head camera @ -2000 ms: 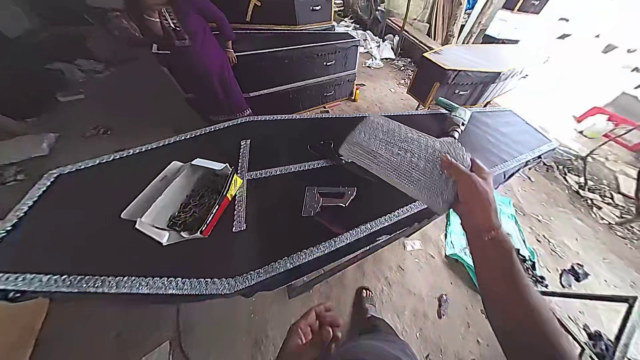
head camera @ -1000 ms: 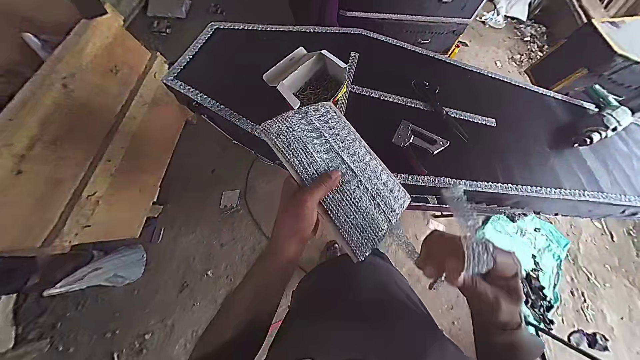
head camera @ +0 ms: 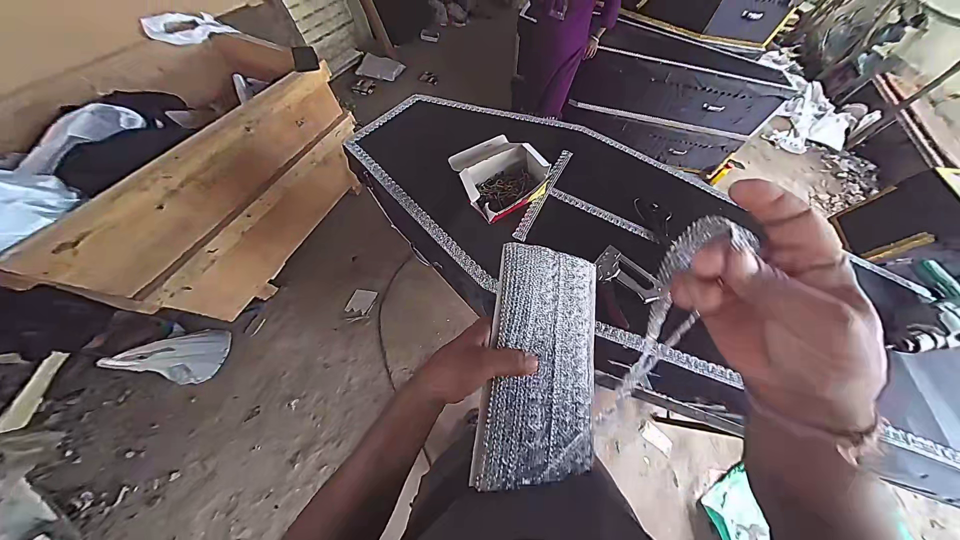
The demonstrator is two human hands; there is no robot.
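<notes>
My left hand (head camera: 480,364) grips a flat card wound with silver braided trim (head camera: 536,375), thumb across its front, above my lap. To the right, my right hand (head camera: 780,292) is raised, with a loose looped length of the trim (head camera: 701,240) between its fingers; the strand runs back down to the card. Beyond both hands lies a black coffin lid (head camera: 442,165) edged with silver trim. On it rest an open carton of small metal fasteners (head camera: 506,184), a cross shape of silver trim (head camera: 600,214) and a metal staple gun (head camera: 626,274), partly behind my right hand.
A wooden coffin-like box (head camera: 217,202) stands on the left. A person in purple (head camera: 559,60) stands behind the lid, beside stacked black coffins (head camera: 682,97). A power drill (head camera: 926,330) lies at the right. Plastic bags (head camera: 176,356) and scraps litter the dirt floor.
The card of trim was in my right hand two seconds ago; my left hand has held it since one second ago. My right hand has risen with the loose strand. The view has swung.
</notes>
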